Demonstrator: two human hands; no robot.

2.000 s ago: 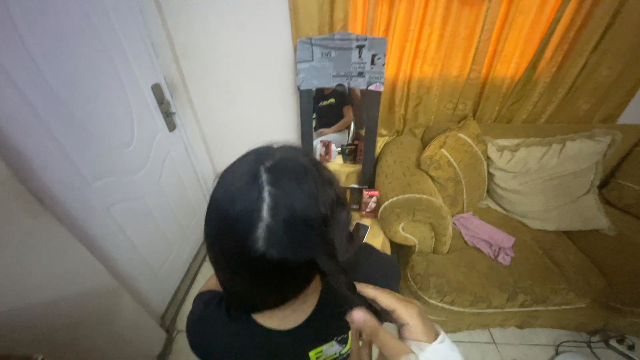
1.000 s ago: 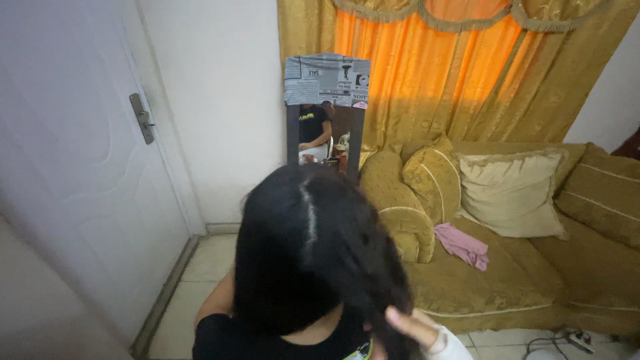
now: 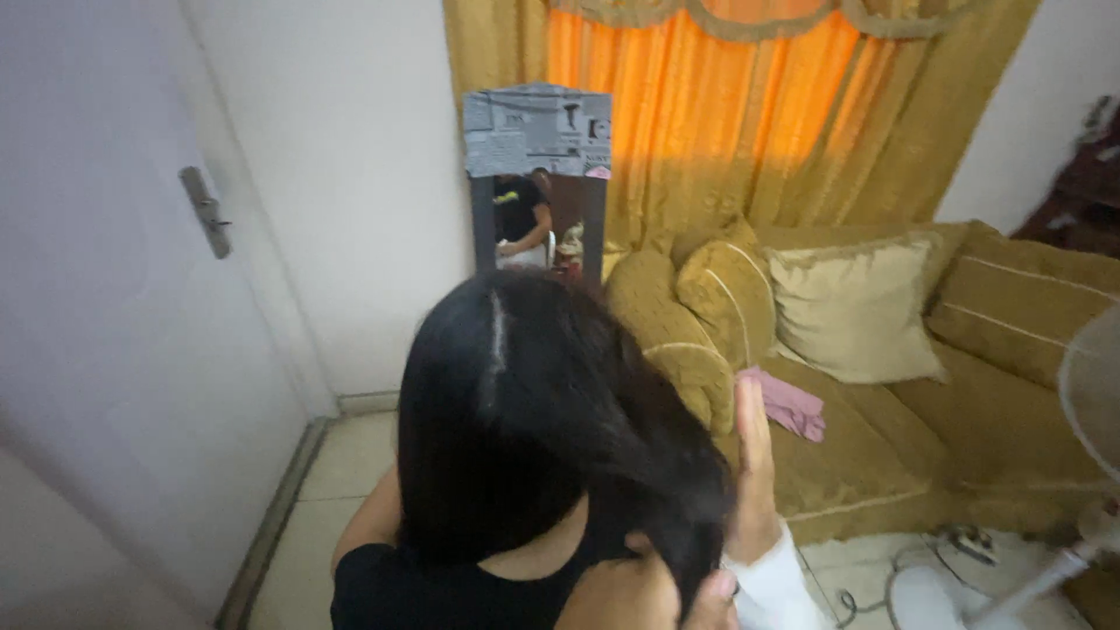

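Observation:
A person in a black top sits facing away, with long dark hair parted along a pale line on the crown. The hair on the right side is gathered toward the lower right. My left hand closes around its lower part behind the person's right shoulder. My right hand, in a white sleeve, lies against the outer side of the same hair, its fingers straight and pointing up. Its thumb is low beside the strands. Hair hides part of both hands.
A mirror with a newspaper-print top stands ahead. To its right is a brown sofa with cushions and a pink cloth. A door is at the left. A white fan, an iron and a cord are at the lower right.
My right hand has straightened its fingers upward along the hair's outer side. My left hand shows plainly at the bottom now. The side hair is spread wider than two seconds ago.

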